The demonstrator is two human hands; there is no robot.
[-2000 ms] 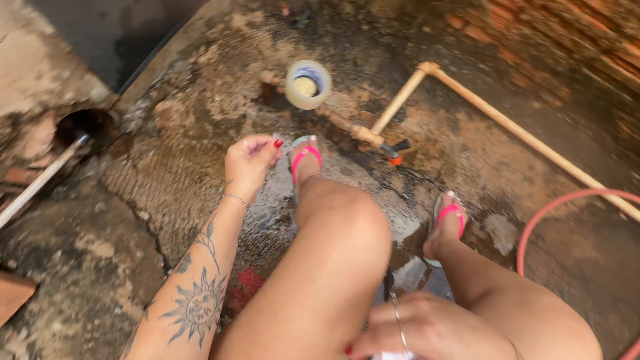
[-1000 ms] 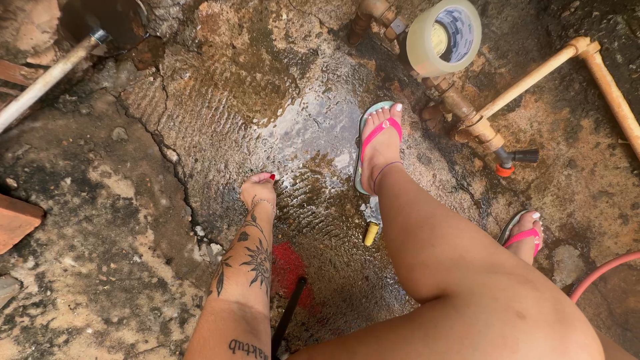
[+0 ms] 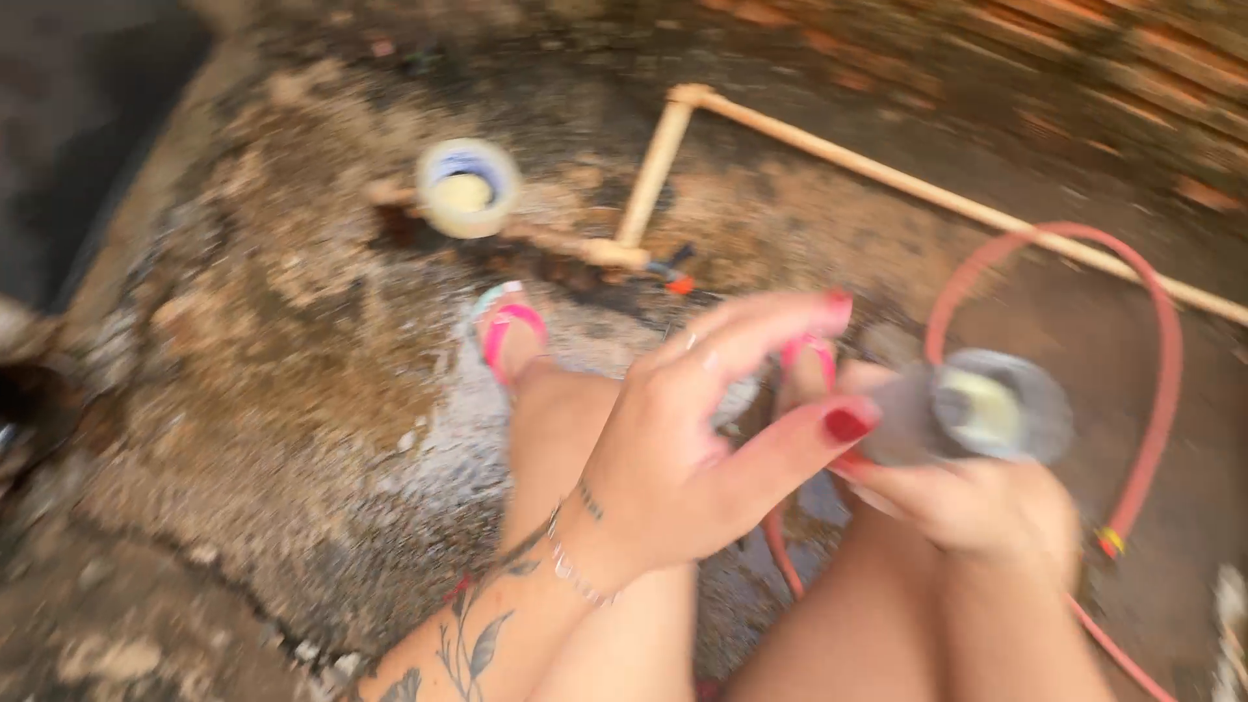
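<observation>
My right hand [image 3: 985, 502] holds a grey cylindrical thing [image 3: 1004, 405], blurred, with a round flange-like end and a pale yellow inside; I cannot tell exactly what it is. My left hand [image 3: 712, 429] is just left of it, thumb and fingers apart, with nothing visible between them. Beyond my left hand, a roll of clear tape [image 3: 468, 188] rests around or on the end of a pipe fitting. A small valve with an orange-red end [image 3: 680, 284] sits on the tan plastic pipe [image 3: 660, 171].
A red hose [image 3: 1165, 390] loops at the right, its end marked by a yellow band. The long tan pipe runs along the brick wall [image 3: 1121, 97]. My feet in pink-strapped flip-flops [image 3: 512, 336] stand on wet, cracked concrete [image 3: 292, 390]. A dark surface [image 3: 88, 127] lies upper left.
My right hand has come into view with the grey cylindrical thing in it. My left hand has moved up and right, close to it. The view has shifted and blurred.
</observation>
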